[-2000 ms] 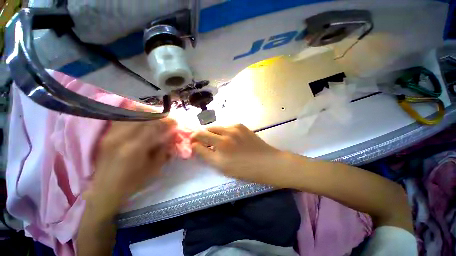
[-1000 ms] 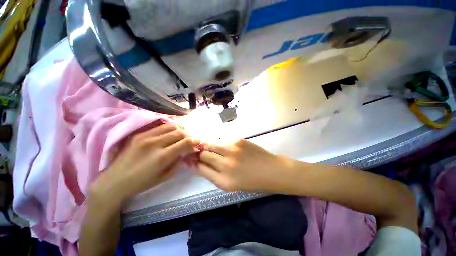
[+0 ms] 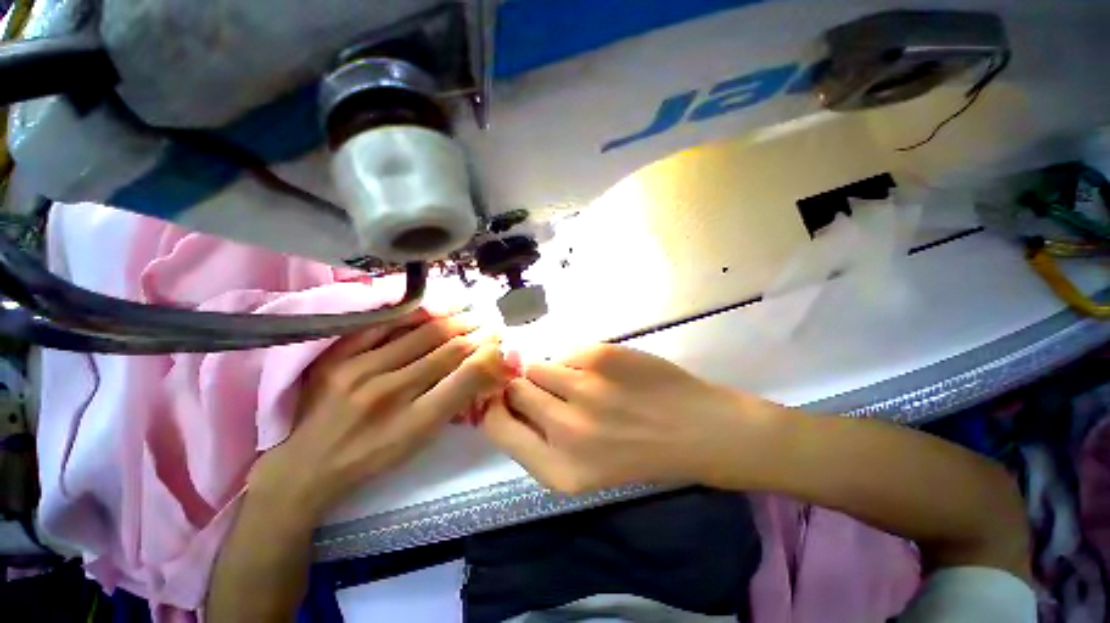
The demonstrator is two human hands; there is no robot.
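Note:
The pink garment piece (image 3: 201,389) lies bunched on the table left of the needle area. My left hand (image 3: 383,396) rests on its right part, fingertips pinching a small pink fold. My right hand (image 3: 621,414) pinches the same narrow pink edge (image 3: 511,365), with the fingertips of both hands close together. The fold is in front of the sewing machine's presser foot area, which is washed out by bright light. A small grey tab (image 3: 523,304) stands just behind the fingertips. Whether the cloth is under the foot cannot be told.
The white machine head (image 3: 548,110) crosses the top, with a whitish knob (image 3: 404,195) and a curved metal guard (image 3: 195,329) at left. A black rectangle (image 3: 840,205), a thin white scrap (image 3: 840,274) and green and yellow loops (image 3: 1065,278) lie right. Pink cloth (image 3: 840,560) hangs below the table edge.
The view has shifted, and the knob and metal guard look larger. My hands came together at the pink fold and now keep pinching it near the needle area.

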